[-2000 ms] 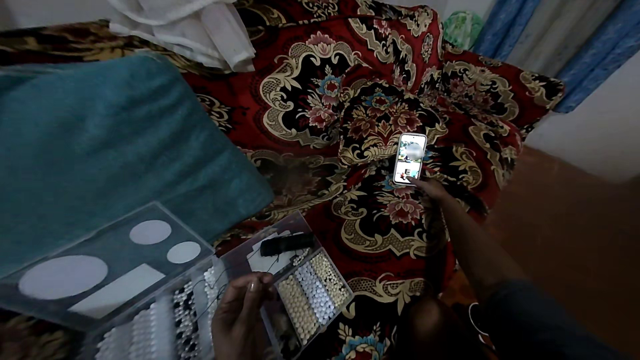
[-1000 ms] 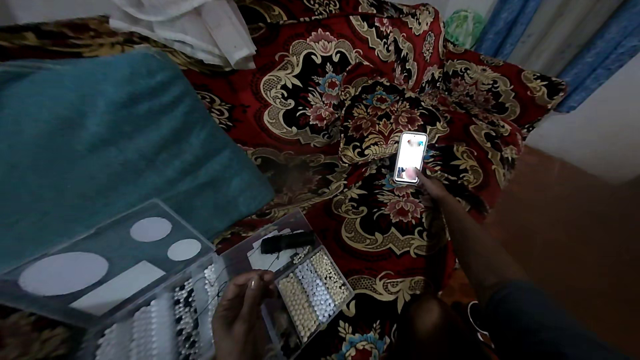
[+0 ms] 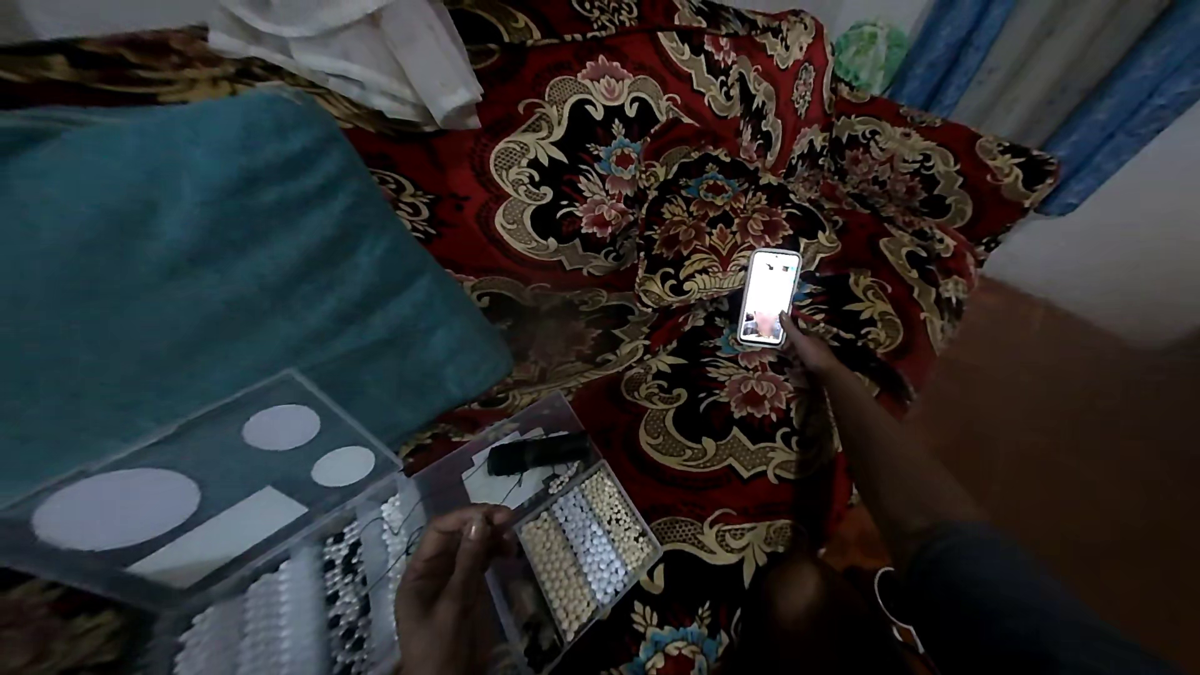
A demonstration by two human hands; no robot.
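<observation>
My right hand (image 3: 808, 349) reaches out to a lit smartphone (image 3: 769, 298) above the floral sofa cover, its thumb at the lower right of the screen. Whether the phone is gripped or only touched is unclear. Low in the view, my left hand (image 3: 455, 581) has its thumb and forefinger pinched together; a thin dark thread seems to run near the fingertips, but what they hold is too small to tell. Beside it lies a clear plastic bead box (image 3: 647, 562) with cream and white beads (image 3: 589, 544) in compartments. A black bundle (image 3: 536, 454) rests at its upper end.
A second clear box with strings of white and black beads (image 3: 345, 600) stands at lower left, its lid (image 3: 291, 380) raised and bearing white oval and rectangular patches. Behind are a teal cushion (image 3: 234, 253) and white cloth (image 3: 375, 56). Blue curtains (image 3: 1116, 103) hang at right.
The picture on the phone's screen has changed and is now mostly white. Both hands stay in about the same places.
</observation>
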